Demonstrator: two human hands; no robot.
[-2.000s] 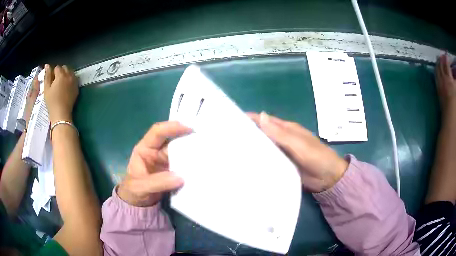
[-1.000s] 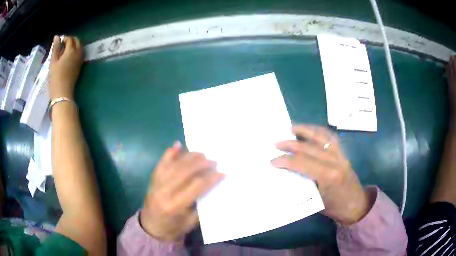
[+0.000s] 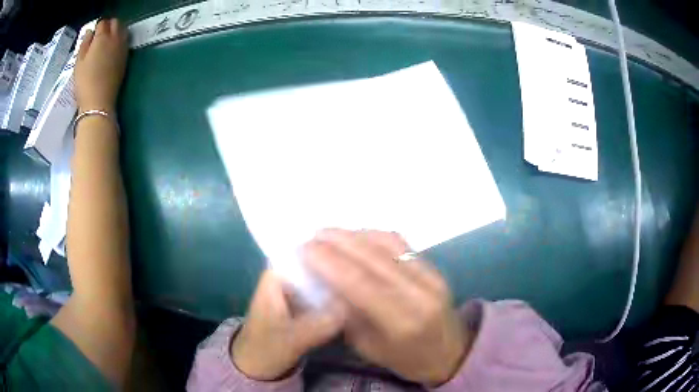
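A white leaflet lies opened out over the green bench in front of me, its visible face nearly blank. My left hand is at its near left corner, with the paper between thumb and fingers. My right hand is blurred and lies over the leaflet's near edge, close against my left hand. The hands hide the near part of the paper, which looks bunched or bent there. Folded leaflets with black print bars lie at the right.
A pale rail runs along the far side. A white cable hangs at the right. At the left, a neighbour's arm in a green sleeve reaches to white cartons, with loose white paper below. Another person's arm shows at the right edge.
The leaflet was turned and laid wider across the bench. My right hand has come left and down to meet my left hand at its near edge. The view has shifted, so the rail sits higher.
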